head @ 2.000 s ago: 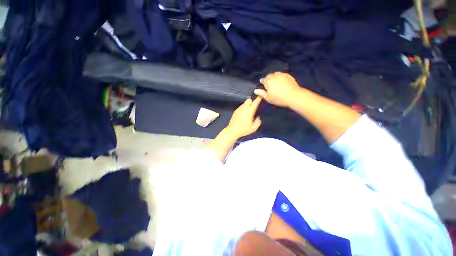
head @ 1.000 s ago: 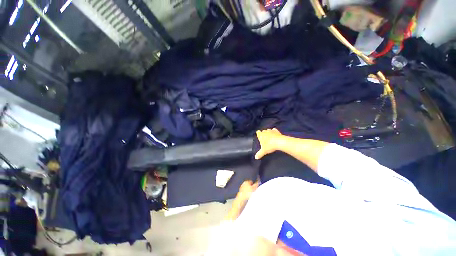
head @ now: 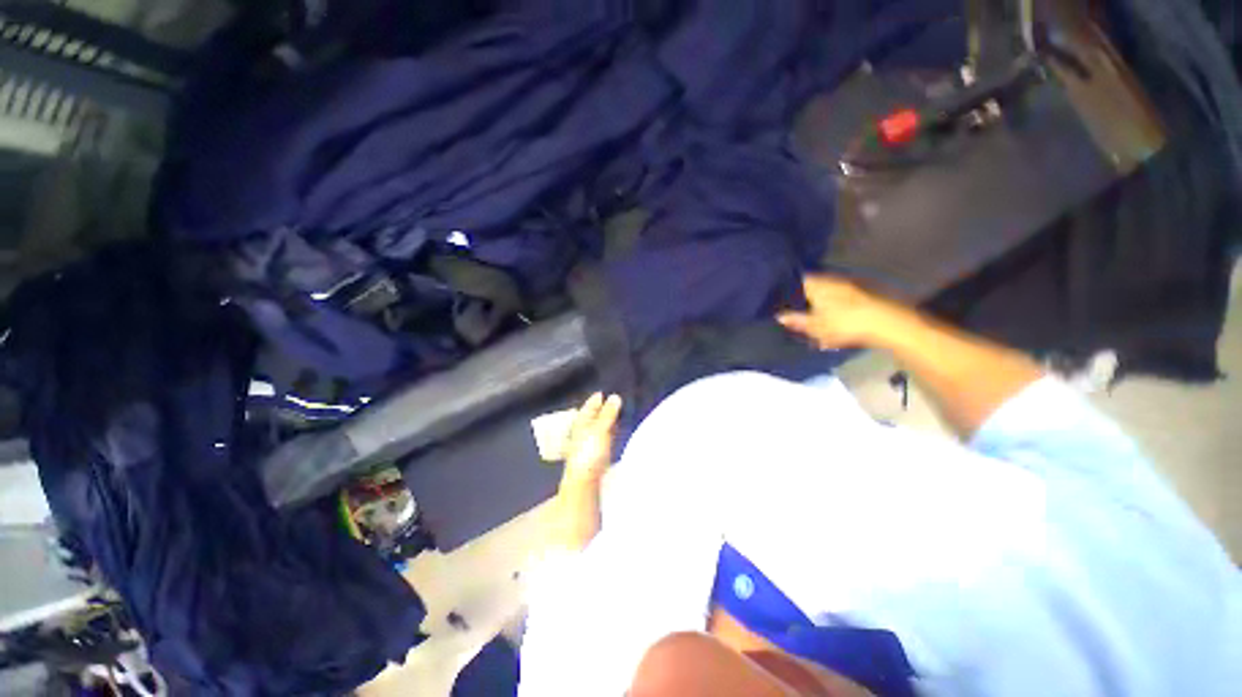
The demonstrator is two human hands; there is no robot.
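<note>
A navy garment (head: 715, 252) lies over the right end of the long grey-black padded bar (head: 463, 388). My right hand (head: 838, 313) is at the garment's right edge, with its fingertips closed on the cloth. My left hand (head: 590, 433) is at the near side of the bar, its fingertips by the garment's dark lower edge; whether it grips the cloth cannot be told. An off-white block (head: 552, 433) lies below the bar, just left of my left hand and partly hidden by it.
The steam iron's red part (head: 899, 127) shows at the upper right on the dark table cover (head: 981, 184). A large navy heap (head: 409, 123) lies behind the bar, and another navy pile (head: 177, 504) hangs at the left. The pale floor (head: 470, 579) shows below.
The view has turned and shifted. Navy cloth now covers the bar's right end, which was bare. My right hand has moved right, away from the bar's end. My left hand has come up beside the block.
</note>
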